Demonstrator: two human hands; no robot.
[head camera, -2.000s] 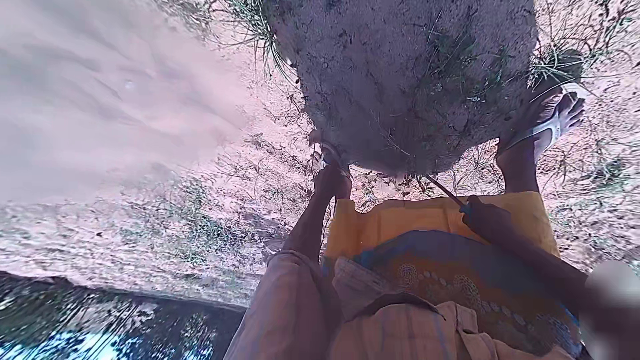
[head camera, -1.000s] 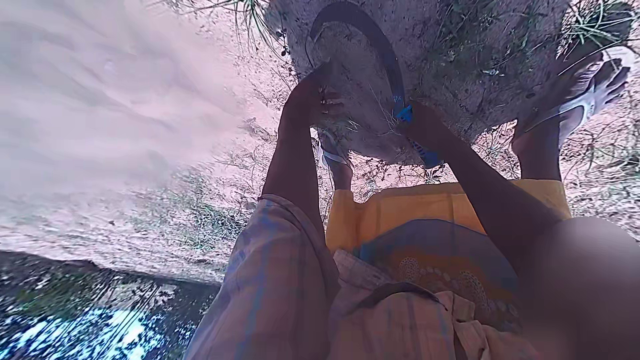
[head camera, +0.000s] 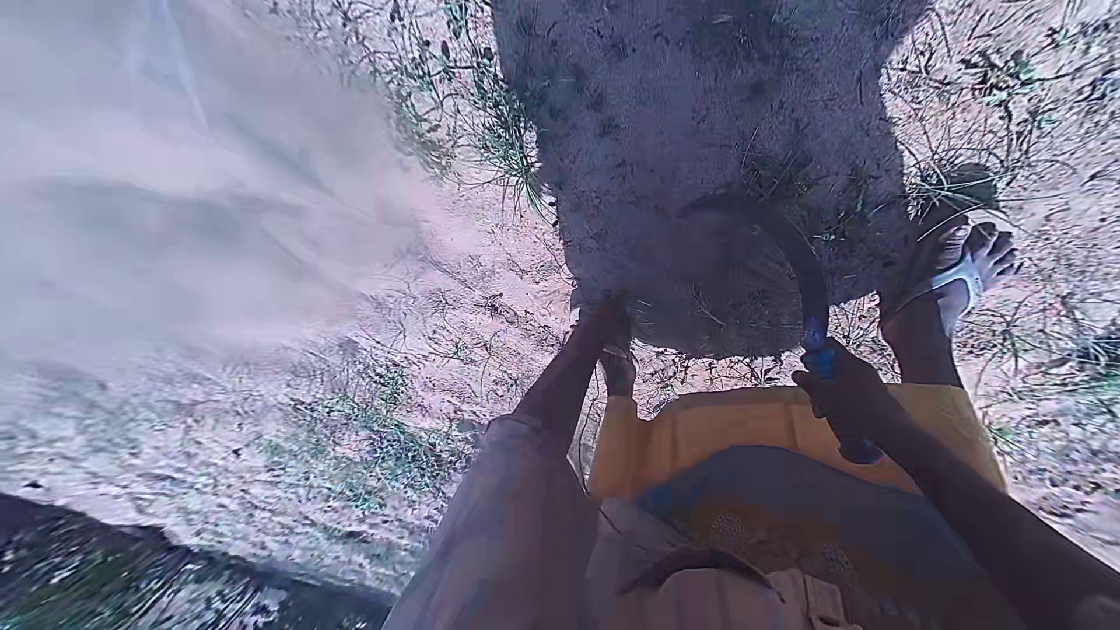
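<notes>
My right hand (head camera: 844, 389) grips the blue handle of a sickle (head camera: 807, 280), whose dark curved blade arcs up and to the left over shaded soil. My left hand (head camera: 605, 319) is low beside my sandalled foot on the left, at the edge of the shadow; its fingers are dark and blurred, and whether it holds anything cannot be made out. Between the forearms lies yellow and blue patterned cloth (head camera: 744, 429) over my legs.
My sandalled right foot (head camera: 962, 276) stands on dry ground at the right. Grass tufts (head camera: 516, 144) grow left of the shadow. A pale, smooth surface (head camera: 192, 210) spans the upper left, and a dark strip (head camera: 131, 577) crosses the lower left corner.
The sickle and my right hand have come down toward the yellow cloth since one second ago. My left hand has moved from the shaded soil back beside the left foot.
</notes>
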